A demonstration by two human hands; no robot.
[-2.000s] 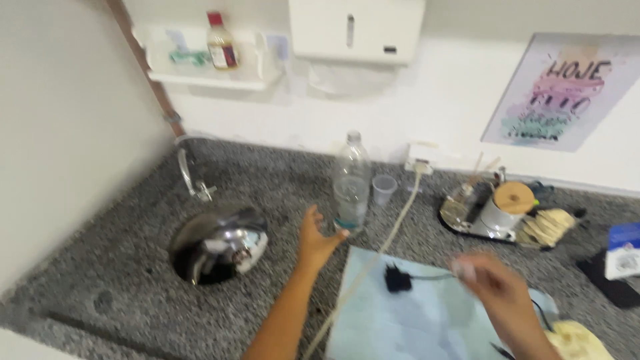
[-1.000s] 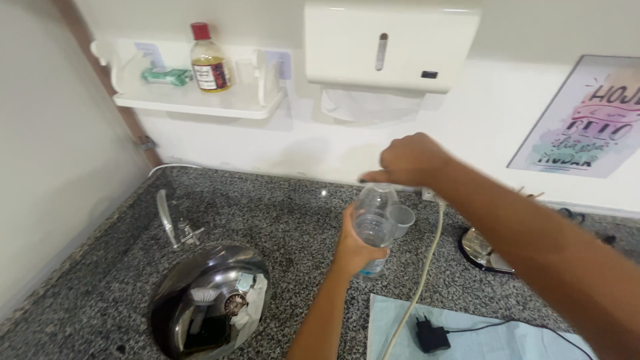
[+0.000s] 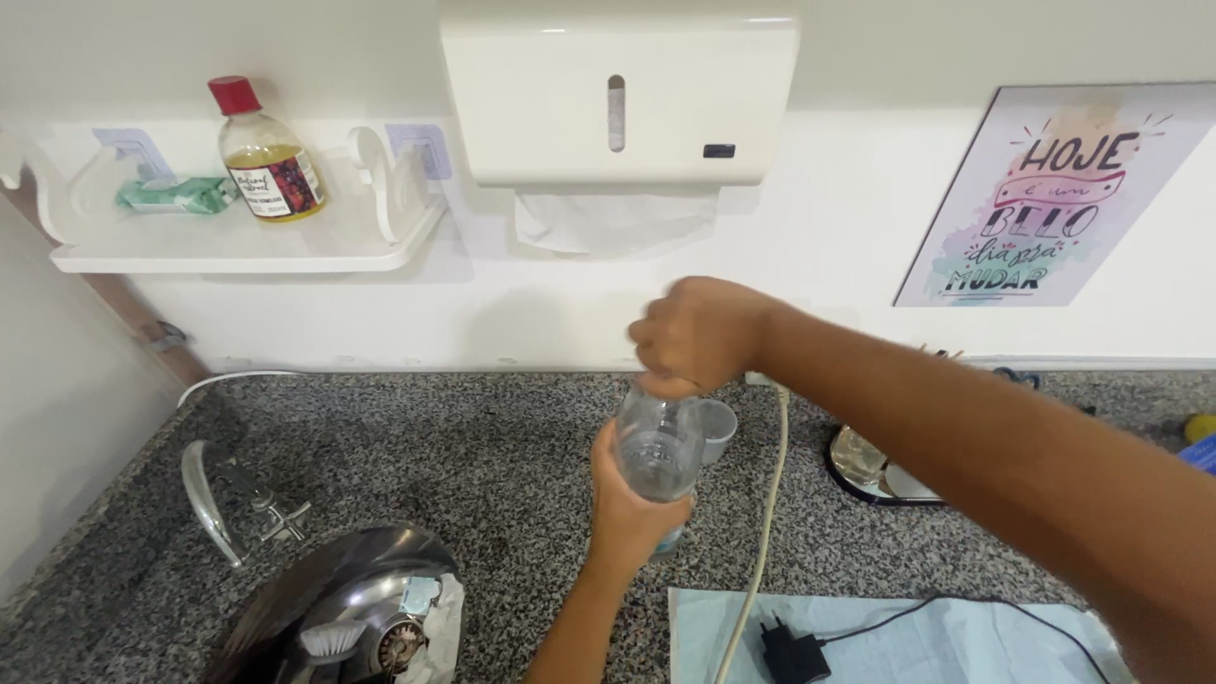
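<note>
A clear plastic bottle (image 3: 660, 446) stands on the granite counter, leaning little if at all. My left hand (image 3: 632, 508) is wrapped around its body from the left and front. Over the bottle's top, my right hand (image 3: 698, 337) is closed with its fingers at the neck; it hides the mouth, and whether a cap is there cannot be seen. Just right of the bottle is a translucent plastic cup (image 3: 714, 429), partly behind it. A black power adapter (image 3: 794, 655) with a thin cable lies on a light blue sheet (image 3: 883, 632) in front.
At the lower left are a steel sink (image 3: 380, 551) with a brush inside and a chrome faucet (image 3: 204, 499). A pale cable (image 3: 771, 532) crosses the counter. Above hang a paper towel dispenser (image 3: 617, 95) and a white shelf (image 3: 247, 258) with a red-capped bottle (image 3: 275, 180). A tray (image 3: 879, 489) sits right.
My left hand has gone from beside the bottle to around it. My right hand has moved from above the adapter's cable to the bottle's top. The view is now closer to the wall.
</note>
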